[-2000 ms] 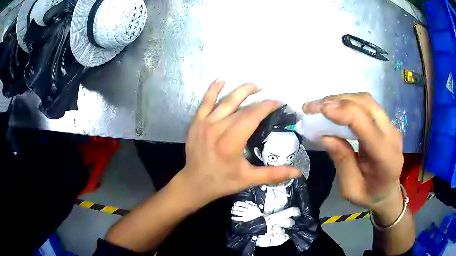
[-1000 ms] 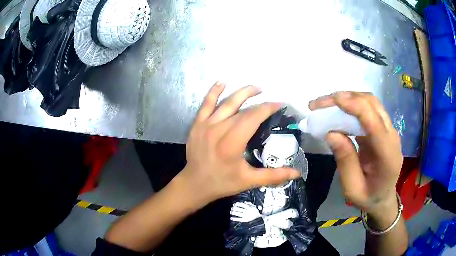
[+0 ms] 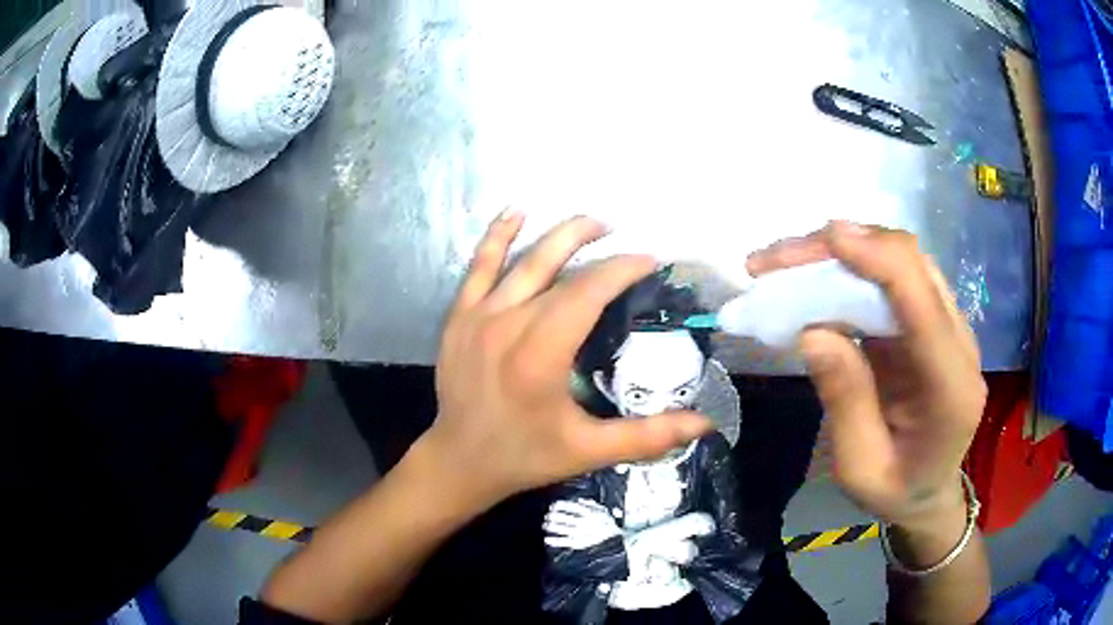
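The black-and-white figure bust stands upright at the table's front edge, its white face with inked eyes turned up to me. My left hand is around its head, with the thumb across the lower face and the index finger along the black hair. My right hand holds the white glue bottle tipped sideways. The bottle's green-blue tip points left and is at the top of the head, by the hair. Whether the tip touches is hard to tell. The back of the head is hidden by my left hand.
Pale straw hats and black coats lie at the table's upper left. Black thread snips and a yellow knife lie at the right. A blue crate stands at the right edge beside brown board. Red stools show below the metal table.
The figure and my left hand sit slightly further left in view. The bottle tip has shifted slightly left and down along the hairline. Both hands keep their holds.
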